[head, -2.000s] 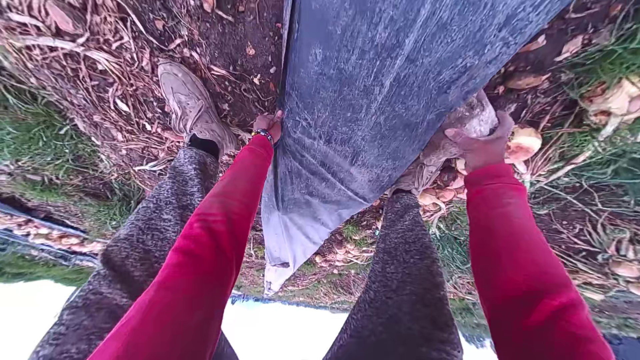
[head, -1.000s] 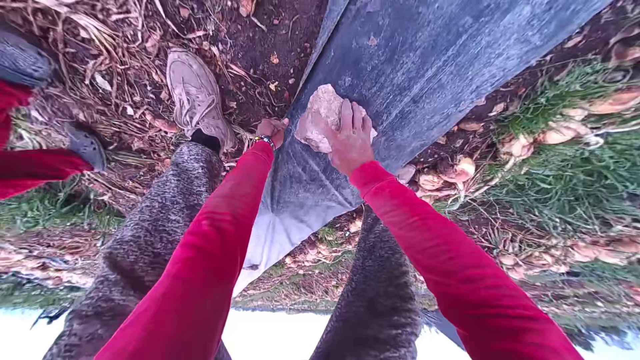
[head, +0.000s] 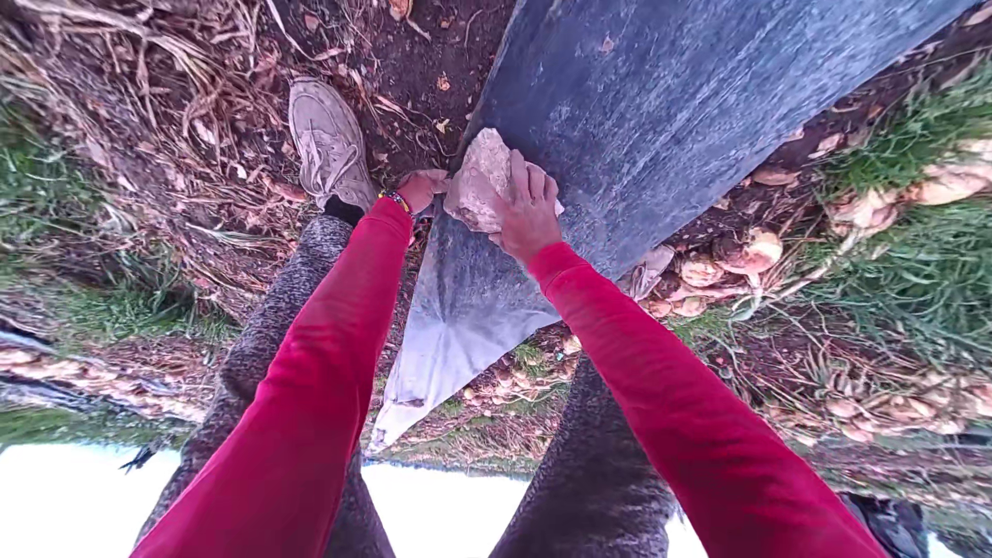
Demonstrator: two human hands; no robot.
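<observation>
A pale, rough stone (head: 482, 182) lies on the left edge of a long dark grey sheet (head: 620, 116), which looks like plastic. Over the stone's right side my right hand (head: 531, 205) is spread, thumb below and fingers on top, gripping it. At the sheet's left edge, just left of the stone, my left hand (head: 422, 190) has its fingers closed on the edge; the fingertips are partly hidden. The sheet narrows to a lighter, creased end between my legs.
My left shoe (head: 332, 143) stands on soil and dry stalks left of the sheet. My other shoe (head: 649, 271) is partly covered at the sheet's right edge, beside several onions (head: 748, 252). Green grass (head: 922, 287) grows further right.
My right hand was on the stone beyond the sheet's right edge; it has brought the stone left across the sheet to my left hand. A person at the left a second ago is out of view.
</observation>
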